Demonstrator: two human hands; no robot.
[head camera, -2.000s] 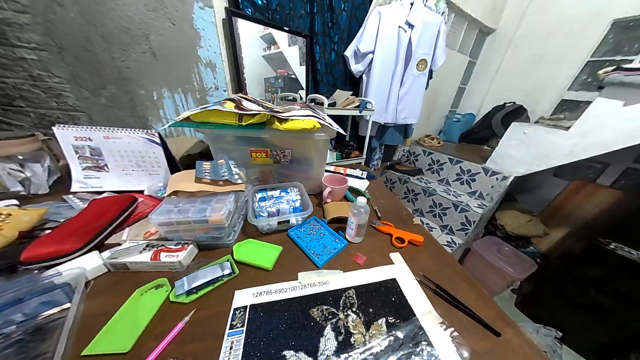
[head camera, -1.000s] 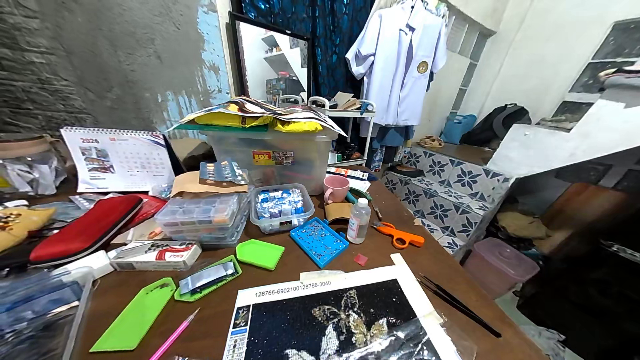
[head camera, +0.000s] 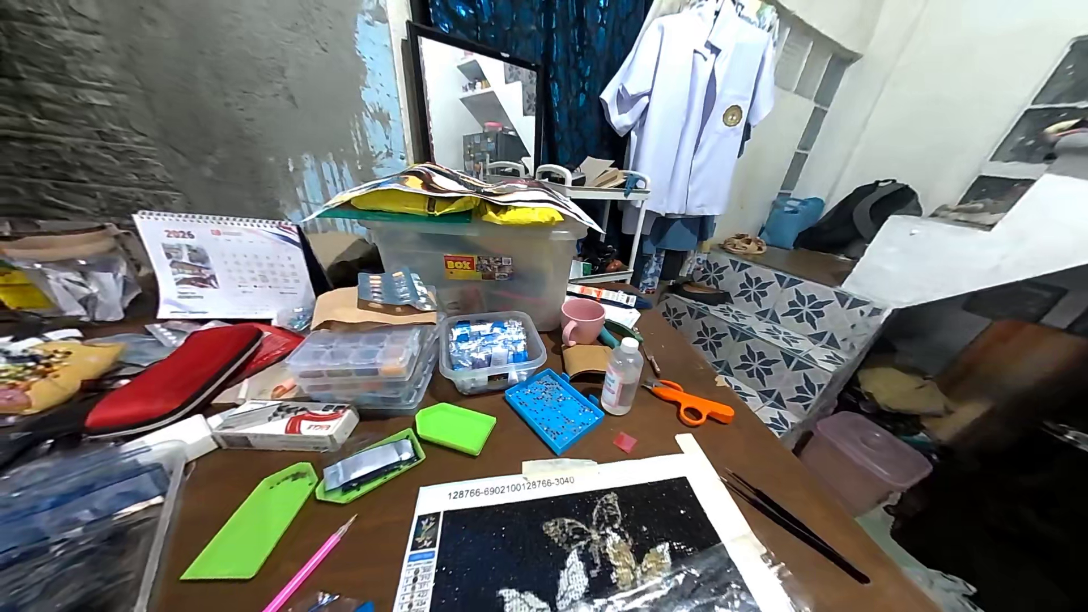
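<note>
Neither my left hand nor my right hand shows in the head view. A diamond painting canvas (head camera: 595, 527) with pale butterflies on a dark ground lies at the table's near edge, clear film over its lower right part. Left of it rests a pink drill pen (head camera: 313, 563). A long green tray (head camera: 255, 525) holds dark beads at its far end; a second green tray (head camera: 408, 463) carries a small packet, and a green tray (head camera: 456, 428) lies beyond. A blue tray (head camera: 554, 410) holds scattered beads. Black tweezers (head camera: 795, 525) lie right of the canvas.
Orange-handled scissors (head camera: 693, 403) and a clear bottle (head camera: 622, 376) stand near the right edge. Farther back are a pink mug (head camera: 583, 321), a tub of blue packets (head camera: 491, 352), stacked bead cases (head camera: 361, 365) and a large plastic box (head camera: 476, 263). A bin of bags (head camera: 161, 518) fills the left corner.
</note>
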